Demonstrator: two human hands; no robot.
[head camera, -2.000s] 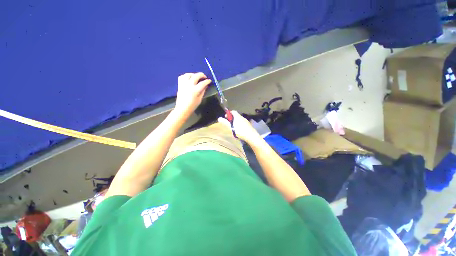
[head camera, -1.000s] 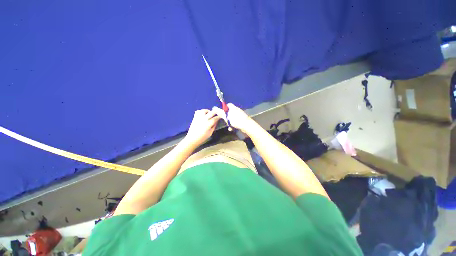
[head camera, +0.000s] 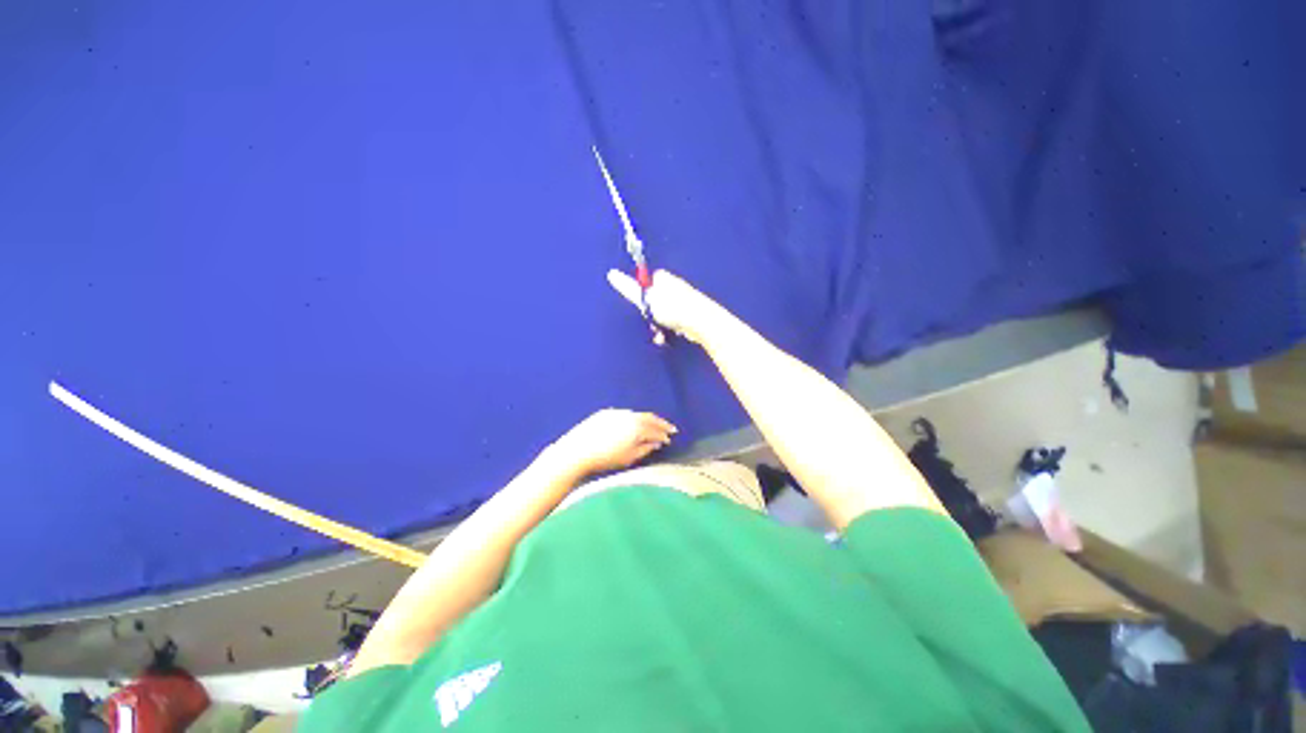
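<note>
My right hand (head camera: 670, 304) is shut on the red handle of the shears (head camera: 619, 201), over the blue fabric (head camera: 358, 258). The long silver blades point away from me and look closed. My left hand (head camera: 625, 438) is lower, at the near fabric edge in front of my body, with its fingers bent. Whether it pinches the fabric edge cannot be told. The long tan stick (head camera: 236, 491) slants over the fabric at the left, and its near end is hidden behind my left forearm.
The bare grey table edge (head camera: 988, 344) shows at the right. Loose blue folds hang over it near a cardboard box (head camera: 1268, 480). Dark scraps, flattened cardboard (head camera: 1053, 573) and plastic lie below. A red bag (head camera: 158, 702) is at the lower left.
My right hand has moved forward over the fabric with the shears. My left hand has come away from the shears and is lower, at the fabric edge. The view has shifted over the table.
</note>
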